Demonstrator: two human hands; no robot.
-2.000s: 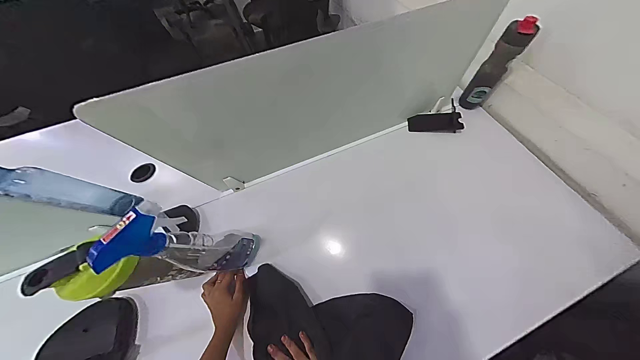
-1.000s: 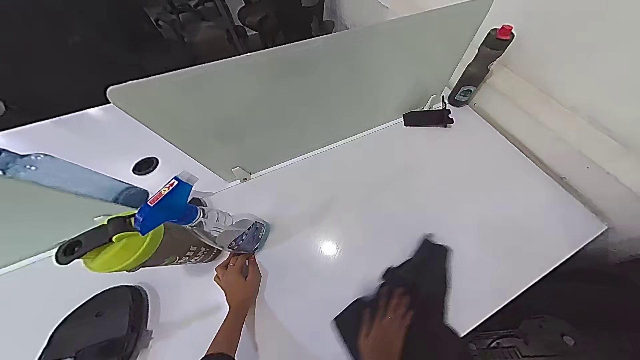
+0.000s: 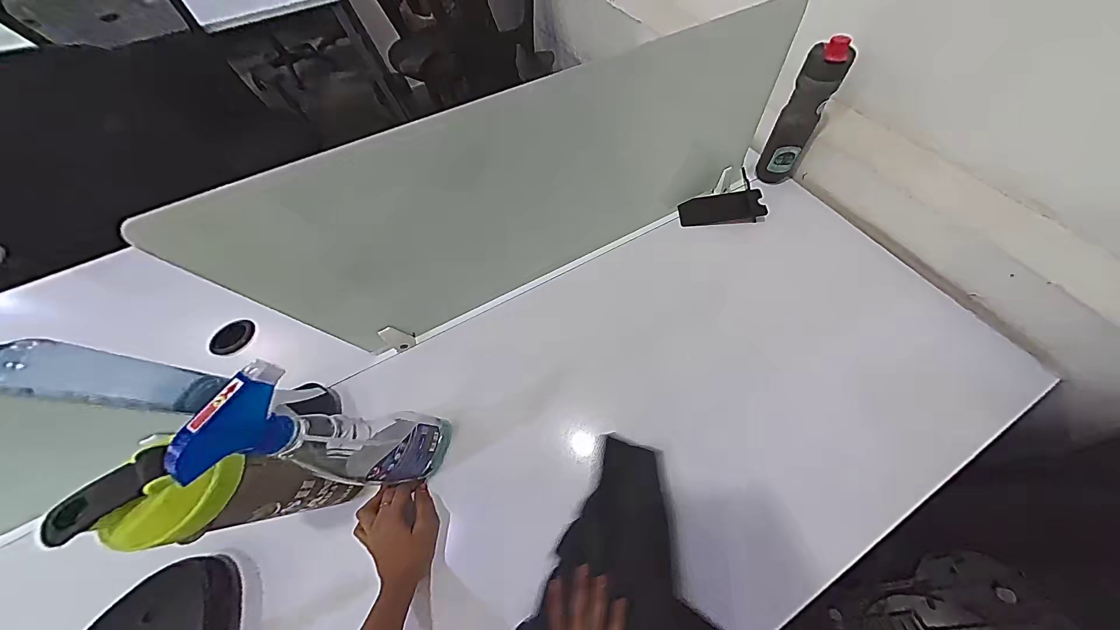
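Observation:
My left hand (image 3: 400,534) touches the base of a clear spray bottle (image 3: 385,446) with a blue trigger head; its fingers are bent and partly hidden, so a grip on the bottle cannot be made out. To the right, my right hand (image 3: 584,602) lies on a black cloth (image 3: 621,525) on the white desk (image 3: 761,350), fingers spread, its lower part cut off by the frame edge. Beside the spray bottle is a dark shaker bottle (image 3: 280,499) with a lime-green lid.
A pale divider panel (image 3: 490,192) crosses the desk. A black holder (image 3: 722,208) and a dark bottle with a red cap (image 3: 801,114) are at the far corner by the wall. A clear blue bottle (image 3: 105,376) and a black rounded object (image 3: 179,599) are at left.
My right hand and the black cloth moved to the right after the first frame, then back left and nearer to me. My left hand has stayed by the spray bottle's base.

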